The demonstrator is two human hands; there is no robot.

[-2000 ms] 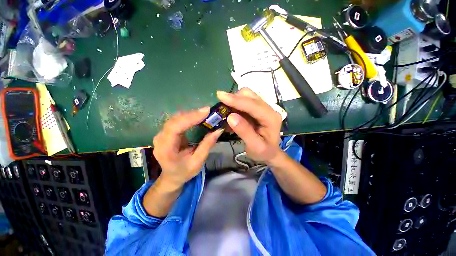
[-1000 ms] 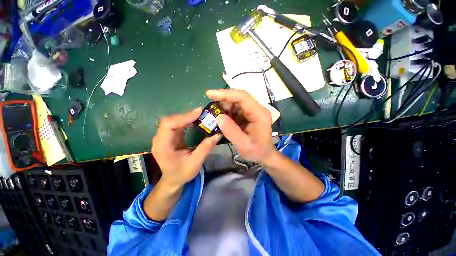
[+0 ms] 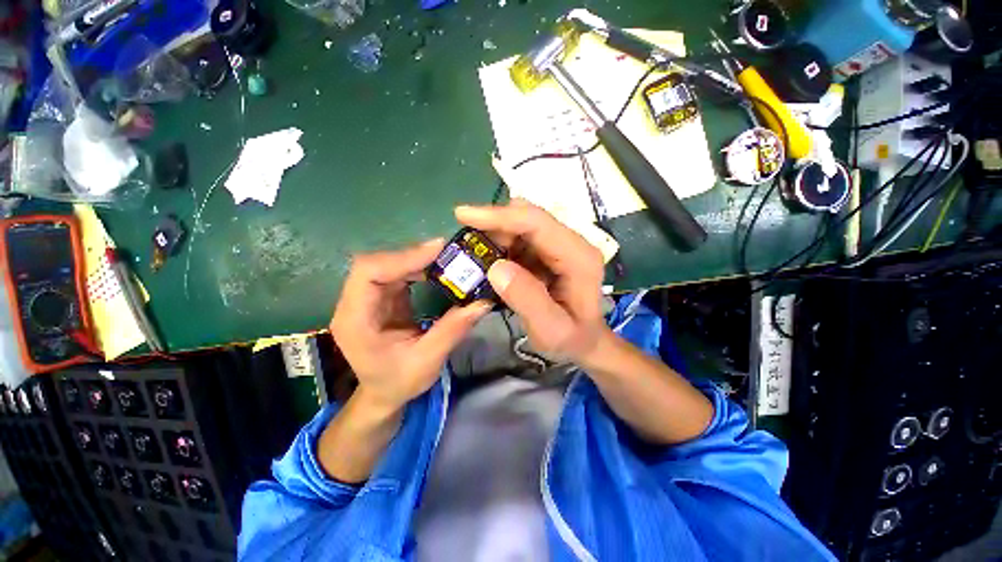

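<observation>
A small dark case with a yellow and black inner module and a white label (image 3: pixel 463 270) is held between both hands, a little above the mat's front edge. My left hand (image 3: pixel 390 318) grips its left and lower side with thumb and fingers. My right hand (image 3: pixel 546 280) grips its right side, the thumb resting on the module's face. The underside of the case is hidden. A second similar module (image 3: pixel 670 102) lies on the pale yellow paper (image 3: pixel 516 121).
A hammer (image 3: pixel 648 181) lies across the paper. Yellow-handled cutters (image 3: pixel 772 110), a round unit (image 3: pixel 753 156), cables and a blue bottle (image 3: pixel 855 38) are at the right. A multimeter (image 3: pixel 46 291) and plastic bags are at the left. Black trays (image 3: pixel 137 439) stand below the bench.
The case has turned so its module and label face up more openly. Both hands still hold it; the right thumb has shifted slightly on its face.
</observation>
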